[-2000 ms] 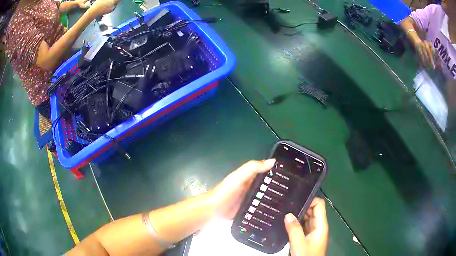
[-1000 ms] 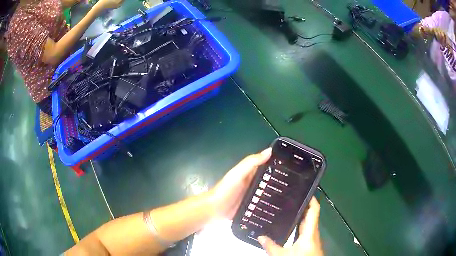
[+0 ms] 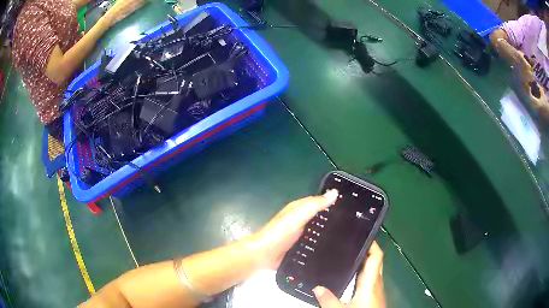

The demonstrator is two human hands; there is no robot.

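Observation:
A black-cased smartphone (image 3: 337, 240) with a lit dark screen and a list down its left side is held tilted in front of me. My left hand (image 3: 295, 222) grips its left side, the thumb over the upper left of the screen. My right hand (image 3: 358, 286) is at its lower right, the thumb at the bottom edge of the screen; it is cut off by the picture's lower edge. A glaring white sheet (image 3: 262, 292) lies below the phone, partly hidden by my left forearm and the phone.
A blue basket (image 3: 180, 141) heaped with black adapters (image 3: 159, 111) stands left, with red under it. The green belt (image 3: 361, 114) carries adapters and cords. A person (image 3: 51, 54) is behind the basket; another (image 3: 524, 45) is far right by a pale sheet (image 3: 521, 126) and blue bin (image 3: 472, 15).
The phone screen shows a different list. My left thumb has moved onto the upper screen, my right thumb down to its bottom edge. Adapters on the belt have shifted toward the lower right.

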